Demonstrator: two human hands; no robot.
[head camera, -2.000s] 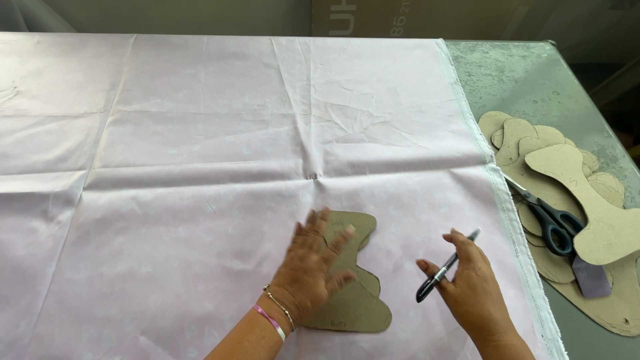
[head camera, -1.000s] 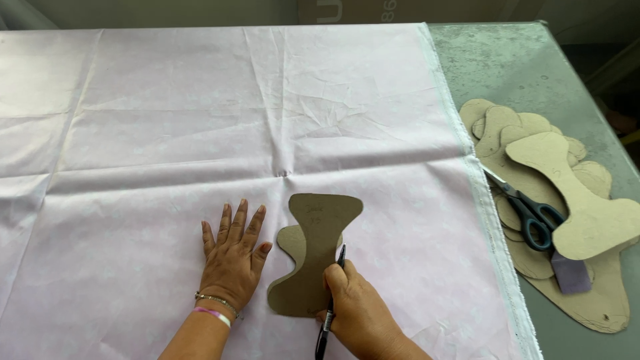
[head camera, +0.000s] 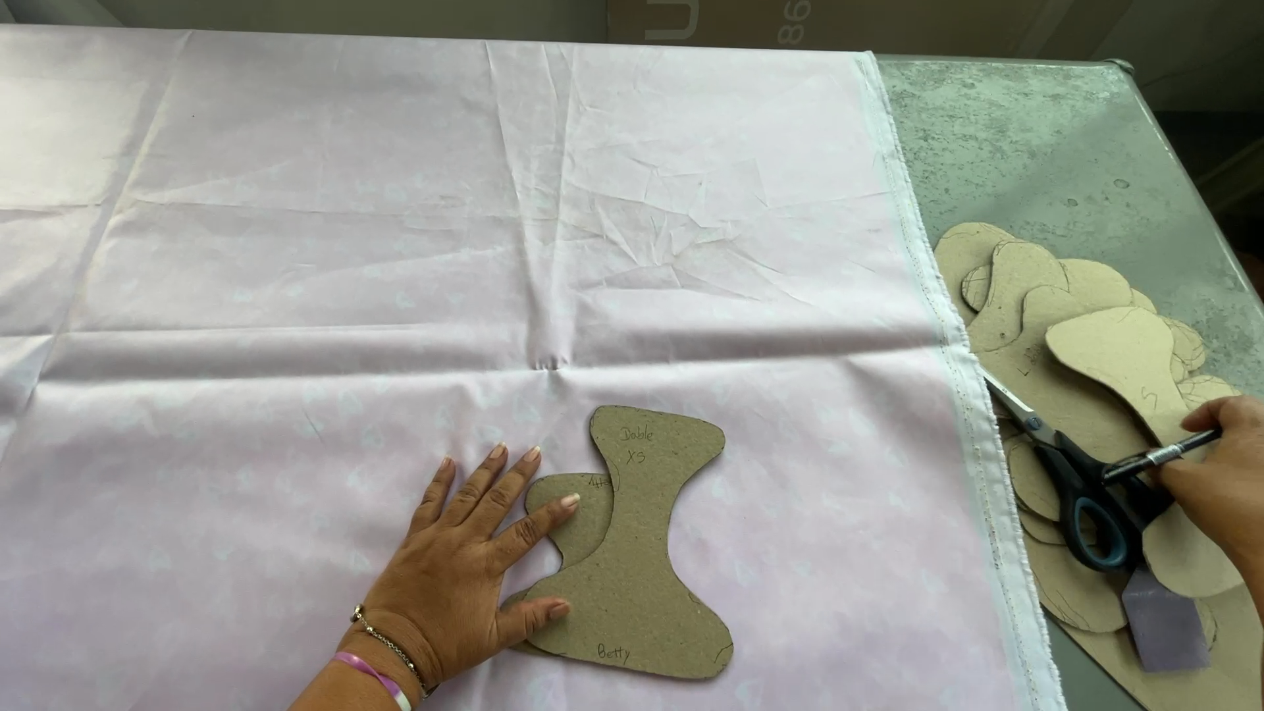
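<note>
Pale pink fabric (head camera: 296, 267) lies spread over the table. On it, near the lower middle, rests a curved cardboard pattern piece (head camera: 637, 553) bearing handwriting, partly over a second cardboard piece (head camera: 578, 513). My left hand (head camera: 464, 568) lies flat with fingers spread, its thumb and index finger touching these pieces. At the right edge, my right hand (head camera: 1220, 484) holds a black pen (head camera: 1160, 456) over the pile of cardboard patterns. Its fingers are at a light curved piece (head camera: 1116, 351) on top; whether they grip it cannot be told. Black-handled scissors (head camera: 1091, 494) lie beside that hand.
Overlapping cardboard patterns (head camera: 1062, 395) cover the right part of the green-grey tabletop (head camera: 1007, 148). A small purple piece (head camera: 1165, 622) lies below the scissors. Folds cross the fabric, whose selvedge (head camera: 948, 316) runs beside the pile. A cardboard box (head camera: 839, 25) stands beyond the table.
My right hand has moved right with the pen, from the pattern pieces on the fabric to the pile. My left hand now touches the pieces; one second ago it lay left of them.
</note>
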